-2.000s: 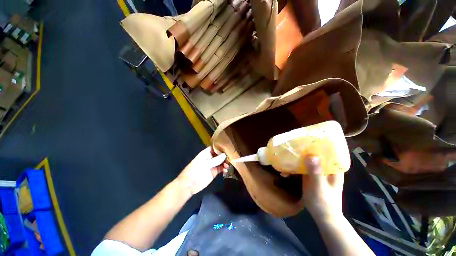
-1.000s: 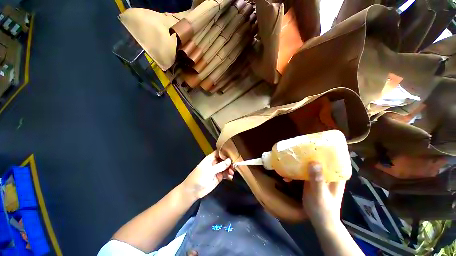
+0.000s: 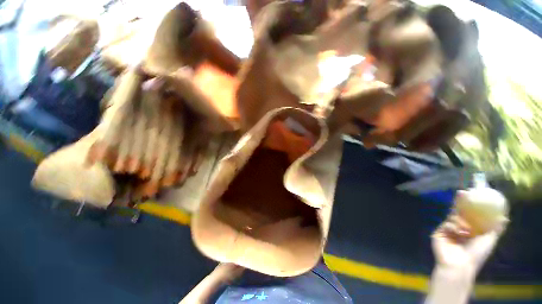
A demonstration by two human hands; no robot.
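An open brown bag body (image 3: 261, 252) stands in front of me at the bench edge, its dark opening facing up, with an orange inner pocket (image 3: 287, 139) inside. My left hand (image 3: 230, 272) is under the bag's near rim; its fingers are hidden behind the bag, so its hold cannot be seen. My right hand (image 3: 466, 240) is out at the right, away from the bag, closed around the translucent glue bottle (image 3: 482, 209), whose nozzle end points up and away from me. The view is blurred.
A row of folded bag bodies (image 3: 145, 136) lies at the left of the bench. More standing bag bodies (image 3: 410, 44) crowd behind and to the right. Yellow-green strips (image 3: 517, 107) lie at the far right. A yellow line (image 3: 380, 273) crosses the dark floor.
The view has swung round. My right hand has moved the bottle away from the bag rim, out to the right, and turned it nozzle up. My left hand has gone mostly behind the bag.
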